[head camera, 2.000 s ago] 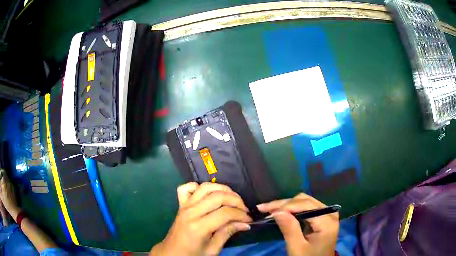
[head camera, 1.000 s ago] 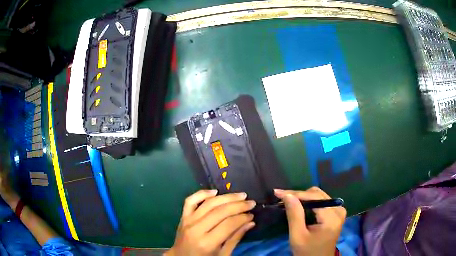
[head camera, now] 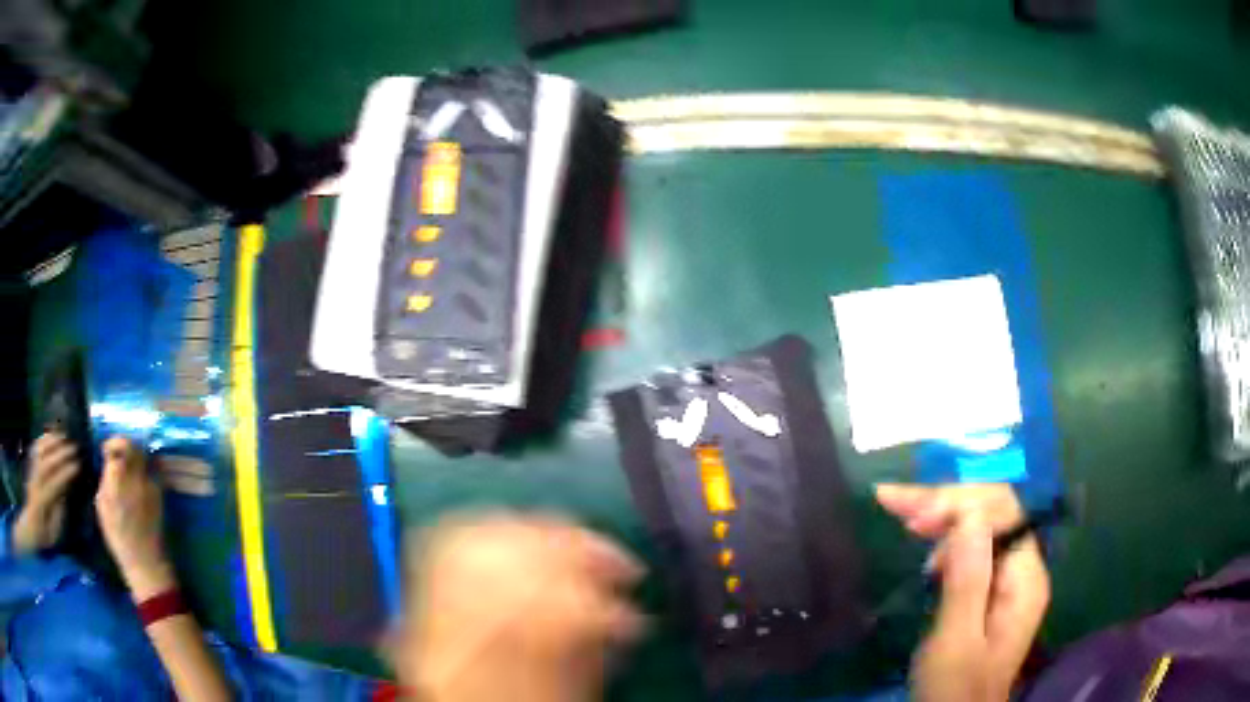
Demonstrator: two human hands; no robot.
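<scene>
A phone mid-frame [head camera: 761,528] lies open side up on a black foam pad [head camera: 827,507] in front of me. An orange strip and small orange patches run down it. My left hand [head camera: 514,603] is blurred, left of the phone and off it; I cannot tell whether its fingers hold anything. My right hand [head camera: 980,576] is right of the pad and holds the dark tweezers [head camera: 1028,528], which are blurred and partly hidden by the fingers. A second mid-frame [head camera: 457,247] lies on a white board [head camera: 359,261] atop stacked black foam.
A white sheet [head camera: 928,364] and a cyan piece [head camera: 990,457] lie on blue film [head camera: 960,226]. A clear component tray [head camera: 1220,261] is at right. A pale rail [head camera: 891,130] crosses behind. A coworker's hands [head camera: 130,514] are at left beyond yellow tape [head camera: 247,453].
Both hands have come off the phone's near end, the left moving left and the right moving right with the tweezers. The camera view has shifted, so the bench items appear further right and lower.
</scene>
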